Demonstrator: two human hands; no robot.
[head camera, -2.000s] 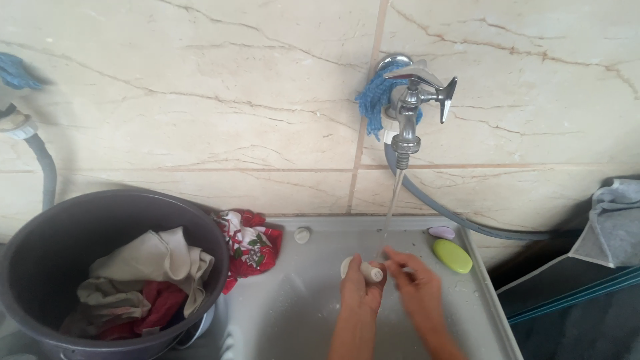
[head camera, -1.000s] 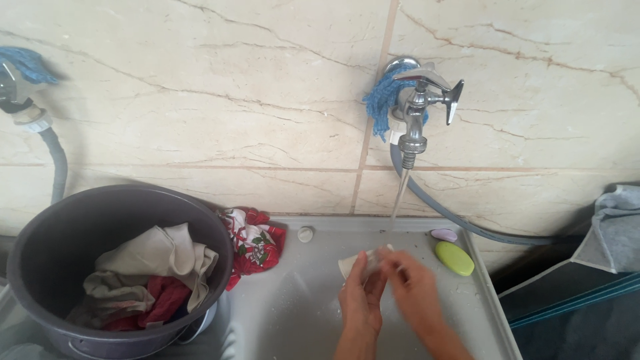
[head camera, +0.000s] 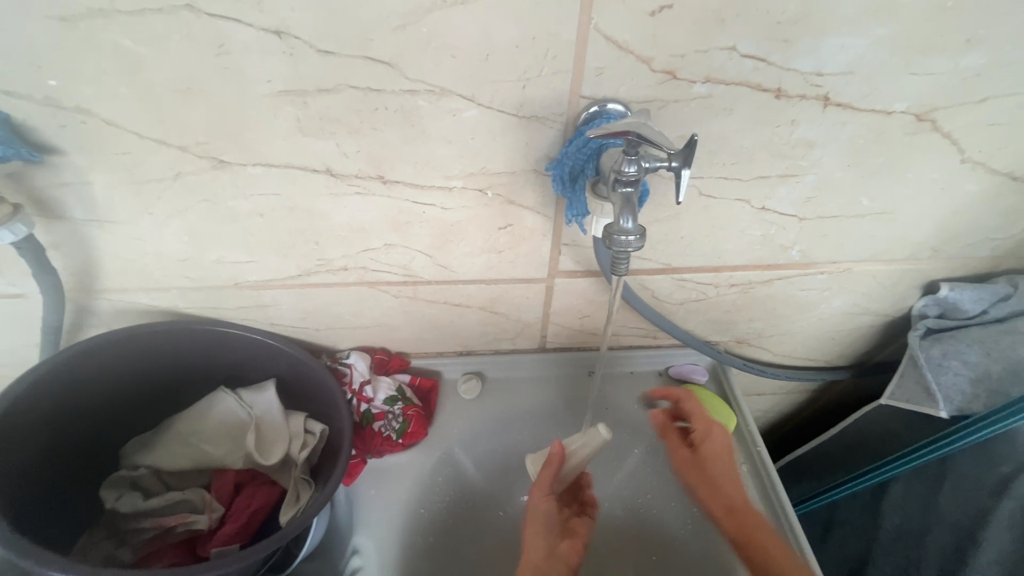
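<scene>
Water runs from the chrome tap (head camera: 626, 192) in a thin stream down to the narrow end of a whitish tapered plastic piece (head camera: 582, 452). My left hand (head camera: 558, 508) grips that piece near its wider end, over the grey sink (head camera: 480, 488). To its right, my right hand (head camera: 692, 444) is raised apart from it, with the fingertips pinched together around a small dark item, too blurred to name. Just behind the right hand, a green oval thing (head camera: 714, 406) and a small purple piece, perhaps soap (head camera: 689, 374), lie at the sink's corner.
A dark bucket (head camera: 340, 416) with crumpled cloths (head camera: 216, 440) stands at the left. Beside it lies a red and white patterned cloth (head camera: 392, 404). A small white cap (head camera: 470, 386) sits on the sink's back ledge. A grey hose (head camera: 680, 336) runs along the wall to the right.
My right hand has moved away from the whitish piece, to the right. My left hand still holds the piece, whose narrow end now shows under the stream.
</scene>
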